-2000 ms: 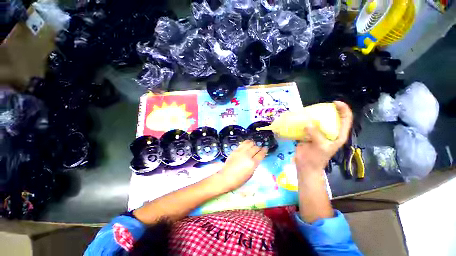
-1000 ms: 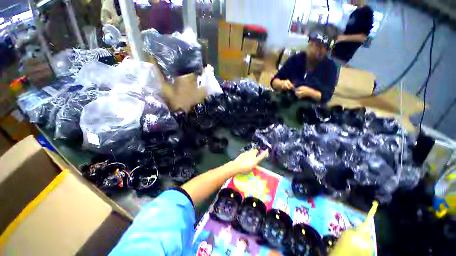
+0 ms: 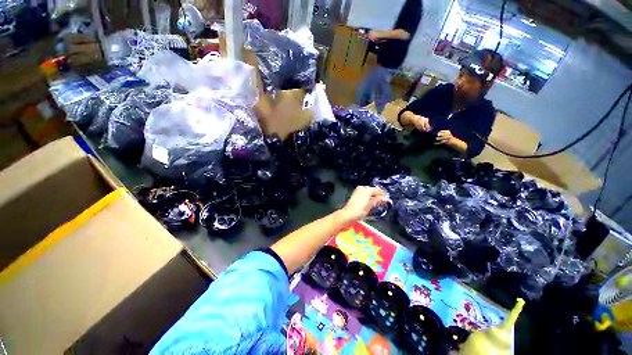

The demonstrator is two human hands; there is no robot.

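Observation:
My left hand [image 3: 363, 202] reaches out to the near edge of the heap of bagged housings [image 3: 450, 215]. Its fingers are bent at a bit of clear plastic; whether they grip it I cannot tell. Several glossy black round housings [image 3: 357, 283] stand in a slanting row on the printed cartoon mat [image 3: 361, 246]. One more black housing [image 3: 431, 262] sits at the mat's back edge. The pale yellow squeeze bottle [image 3: 493, 337] is cut off by the bottom edge, nozzle up and to the right. My right hand is out of the picture.
An open carton [image 3: 97, 277] with yellow tape stands at the lower left. Large poly bags [image 3: 187, 132] and loose black housings [image 3: 332, 156] cover the left and back of the table. A person [image 3: 454, 111] sits opposite; another stands behind. A yellow fan [image 3: 617, 298] is at the right edge.
The view has swung up and left from the mat. My left hand has left the row for the bagged heap and is now at its plastic. My right hand has gone out of view.

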